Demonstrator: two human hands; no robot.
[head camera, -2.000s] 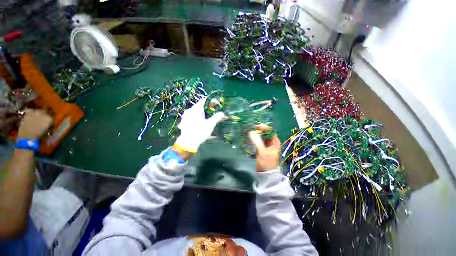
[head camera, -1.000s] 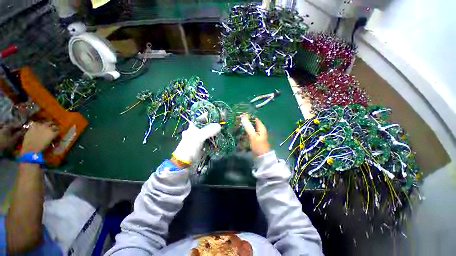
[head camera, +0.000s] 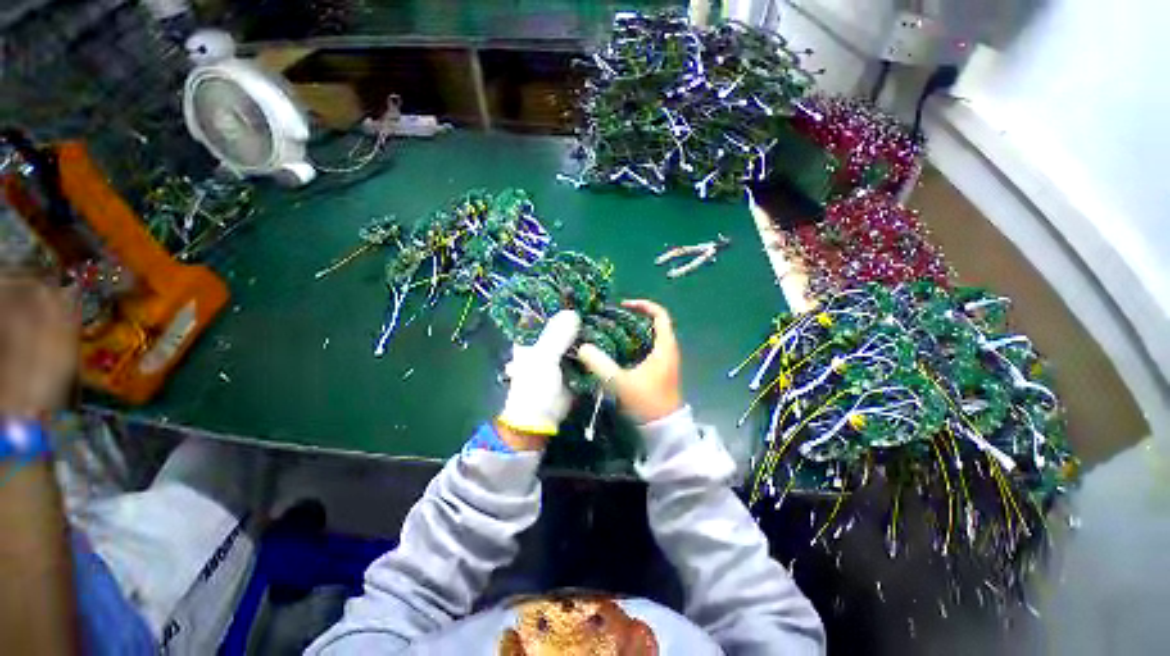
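Note:
Several green ring circuit boards (head camera: 554, 285) are bunched in the middle of the dark green bench, between and behind my hands. My left hand (head camera: 540, 377), in a white knit glove with a yellow cuff edge, holds the bunch from the left. My bare right hand (head camera: 644, 369) is curled around its right side, with thumb and fingers on the boards. A white wire end hangs down between the hands. The finger contacts are partly hidden by the boards. A looser pile of boards with white and yellow wires (head camera: 475, 237) lies just behind to the left.
Side cutters (head camera: 693, 256) lie open behind my right hand. Board heaps stand at right (head camera: 905, 385) and rear (head camera: 680, 109), with red components (head camera: 873, 241) between. At left are an orange fixture (head camera: 167, 314), a fan (head camera: 244, 118) and a second person's arm (head camera: 32, 372).
My hands have come closer together around the bunched boards, and my left hand has moved right. The second person's arm has moved nearer at the left edge.

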